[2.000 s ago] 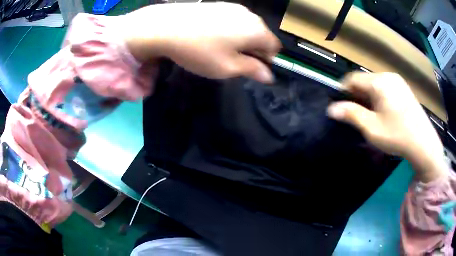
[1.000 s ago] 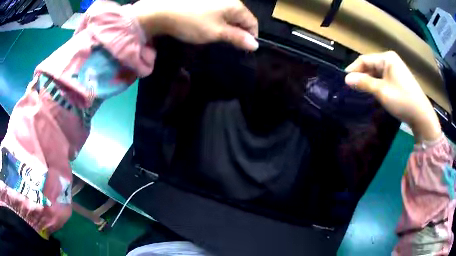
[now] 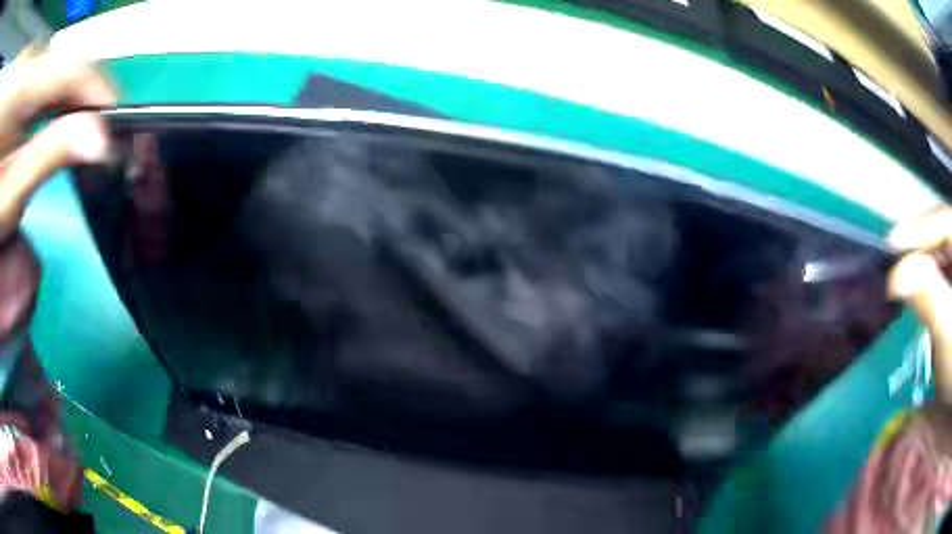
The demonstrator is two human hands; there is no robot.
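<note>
A laptop display assembly [image 3: 418, 302] faces me, its glossy black screen blurred and full of reflections. My left hand [image 3: 52, 130] grips its far left corner, thumb on the front, and is cut off by the left picture edge. My right hand [image 3: 924, 261] grips its far right corner and is cut off by the right edge. The far edge shows as a thin bright line and looks raised. The near edge, with a small hinge at the left, is over the black work mat [image 3: 418, 495]. A pale display cable [image 3: 216, 471] hangs near the left hinge.
A white rail [image 3: 418, 31] curves behind the green bench [image 3: 230, 78]. A dark track [image 3: 720, 42] with a tan part [image 3: 835, 26] lies beyond it at upper right. The green floor with yellow tape [image 3: 131, 501] shows at lower left.
Both hands have moved apart from the middle of the far edge to its two corners. The display's far edge looks closer and larger, and the view has shifted.
</note>
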